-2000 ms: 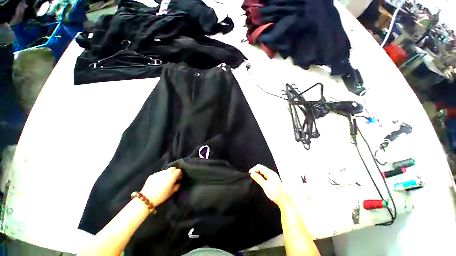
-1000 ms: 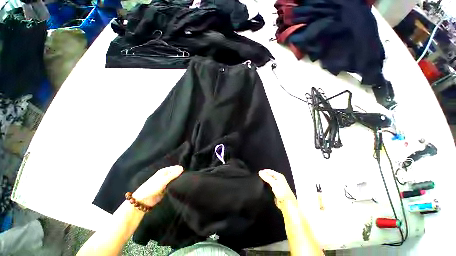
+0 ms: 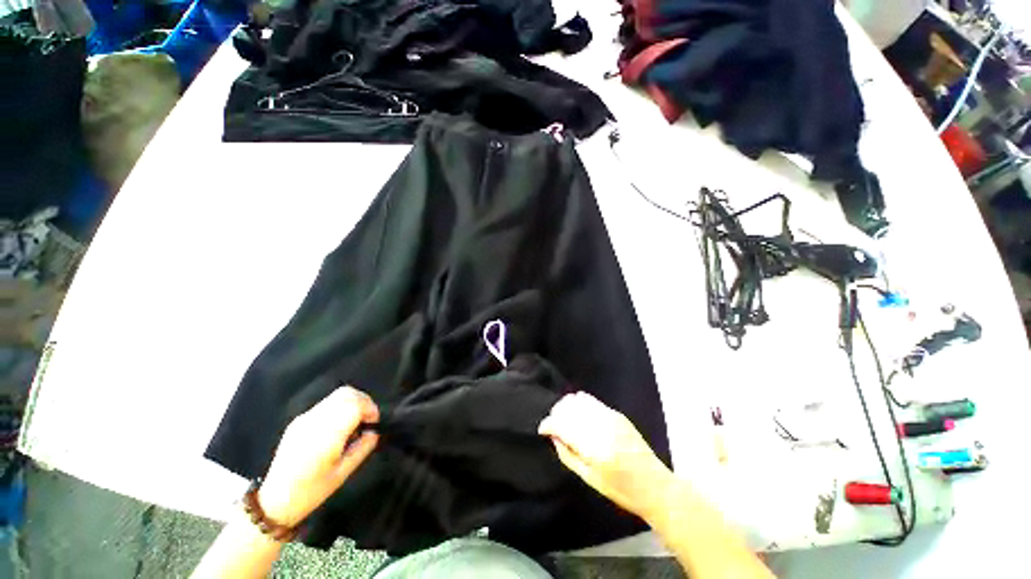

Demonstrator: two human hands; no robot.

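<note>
Black wide-leg trousers lie flat, waistband at the far end with a small button. A second black garment lies bunched on their near part, with a pale lilac loop standing up at its far edge. My left hand pinches the left side of this upper garment, fingers closed on the cloth. My right hand pinches its right side. The garment's near edge hangs by the table's front edge. My fingertips are partly hidden in the folds.
A wire hanger lies on a black garment pile at the far end. A navy and maroon pile is far right. At right lie a corded black tool, black hangers, snips and a red spool.
My hands have shifted from resting flatter at the garment's sides to pinching its cloth, my left hand slightly nearer me. The upper garment looks flatter and less puffed up.
</note>
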